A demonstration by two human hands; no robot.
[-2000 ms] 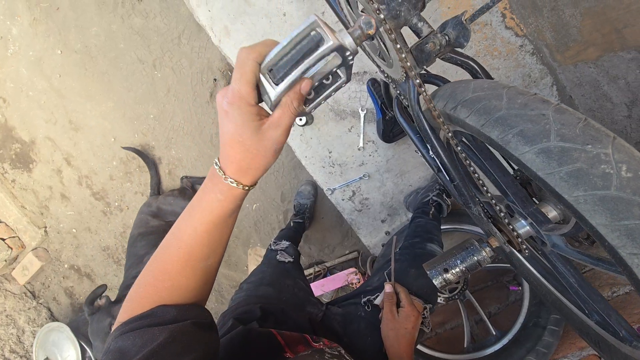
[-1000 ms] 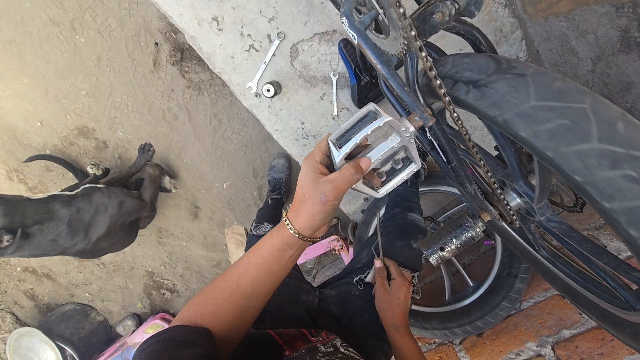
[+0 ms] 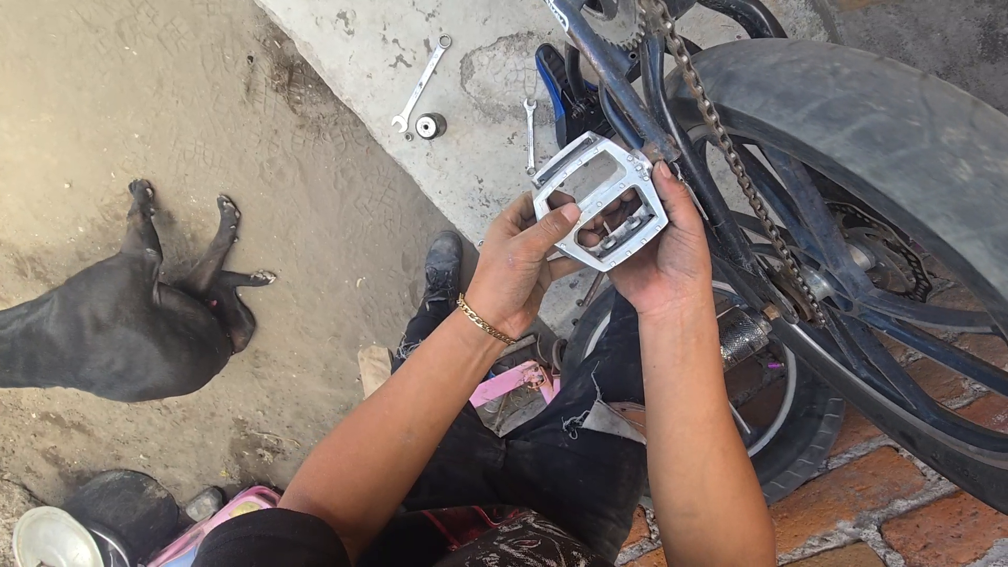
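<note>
A silver metal bicycle pedal (image 3: 600, 203) is between my two hands, beside the crank end of a dark bicycle frame (image 3: 622, 90). My left hand (image 3: 516, 260), with a gold chain bracelet at the wrist, grips the pedal's left side, thumb on its face. My right hand (image 3: 665, 244) is behind and along the pedal's right side, its thumb near the pedal's inner end. A thin metal rod (image 3: 591, 289) shows below the pedal by my right hand; most of it is hidden. The bicycle chain (image 3: 728, 146) runs just to the right.
Combination wrenches (image 3: 422, 83) (image 3: 530, 136) and a small round metal part (image 3: 431, 126) lie on the concrete. The bicycle's rear tire (image 3: 858, 102) fills the right side. A black dog (image 3: 142, 323) lies on the dirt at left. A pink part (image 3: 508, 383) lies between my legs, near another wheel (image 3: 815, 441).
My right hand has come up from near my leg to the pedal. My left hand, holding the pedal throughout, has turned it and brought it lower than in the earliest frame.
</note>
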